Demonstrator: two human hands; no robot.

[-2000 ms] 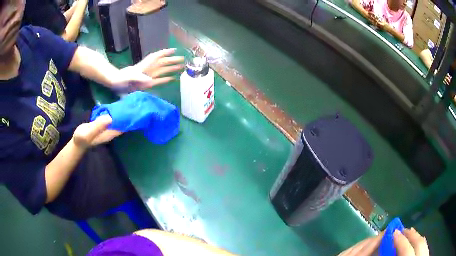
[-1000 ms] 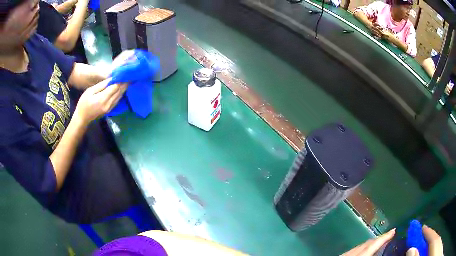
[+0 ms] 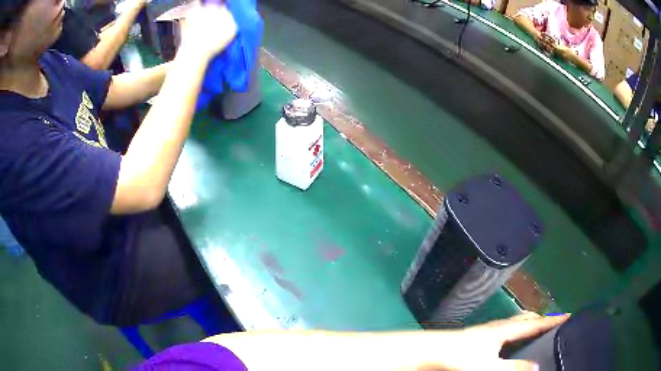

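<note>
A speaker (image 3: pixel 467 253) stands upright on the bench, black end up, with four small dots near its corners and grey sides. A second speaker (image 3: pixel 588 344) is cut off at the bottom right edge. My left hand (image 3: pixel 511 339) reaches across the bottom of the view and grips the second speaker, with a finger along its black end. A thin sliver of blue cloth (image 3: pixel 556 316) shows at that fingertip; the rest of the cloth is hidden. My right hand is not in view.
A white bottle (image 3: pixel 299 148) with a metallic cap stands on the green bench (image 3: pixel 348 253). A person at the left holds a blue cloth (image 3: pixel 243 54) over another speaker (image 3: pixel 241 105). A brown edge strip (image 3: pixel 391 170) borders the conveyor. A person in pink sits far right.
My left arm has extended to the right over the second speaker, which now shows more. My right hand has left the view. The neighbour's cloth has moved up onto a speaker.
</note>
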